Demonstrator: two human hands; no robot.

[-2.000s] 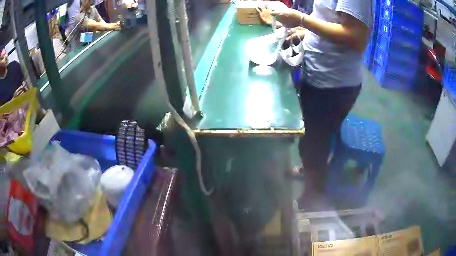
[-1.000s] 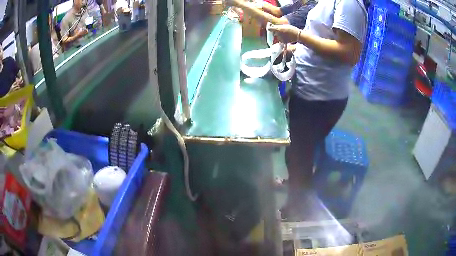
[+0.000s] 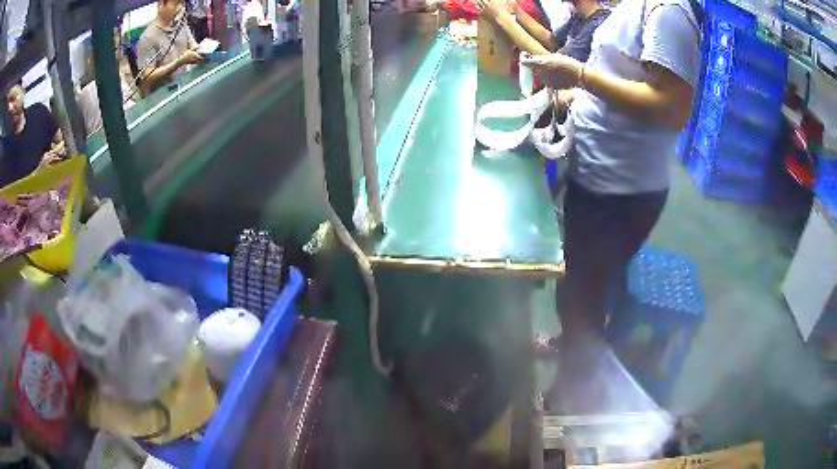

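Neither of my hands is in view. At the bottom right edge, the top of a brown carton shows, cut off by the frame, beside a grey slatted stand. The green-topped bench runs away in front of me. A person in a light shirt stands at its right side, holding white label strips that loop down onto the bench top. Another brown carton stands upright at the far end of the bench, by a second person's hands.
On the left, a blue tote holds clear plastic bags, a white round thing and a black ridged block. A yellow basket, red packet, blue stool and blue crates also show. Several people are at the conveyor.
The view has shifted, and less of the near carton shows at the bottom edge. A second person has appeared at the bench's far end, where a carton now stands upright.
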